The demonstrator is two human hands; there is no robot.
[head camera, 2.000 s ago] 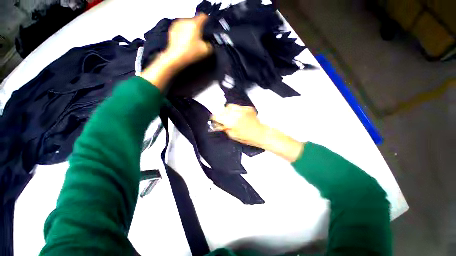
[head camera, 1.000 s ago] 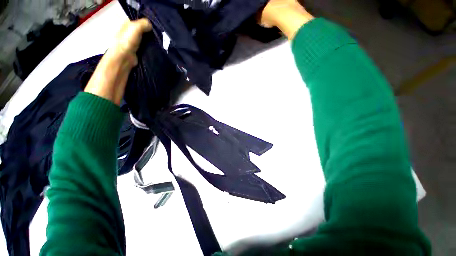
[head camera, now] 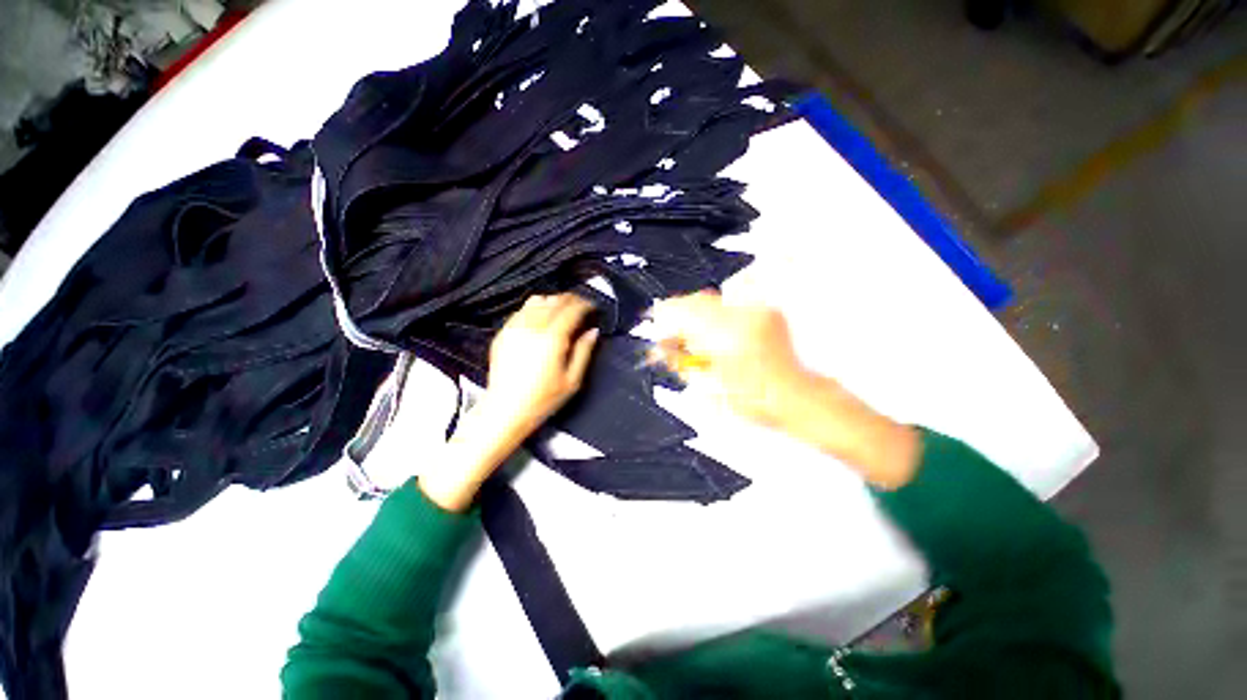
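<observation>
A large bundle of dark navy fabric strips lies across the white table, gathered by a pale tie strip whose tail hangs below. The strip ends fan out to the right, with small white tabs scattered on them. My left hand is closed on a dark strip among the lower ends. My right hand is just right of it, blurred, holding orange thread snips at the strip ends. The snips' tip is too blurred to make out.
The white table has a rounded far edge and a corner at right. A blue strip lies along its right edge. One dark strip runs toward me. Grey cloth pieces are heaped at upper left; a brown object stands at upper right.
The raised upper ends now lie flat and fanned out. Both my hands have come down toward me to the lower strip ends. The orange snips now show in my right hand.
</observation>
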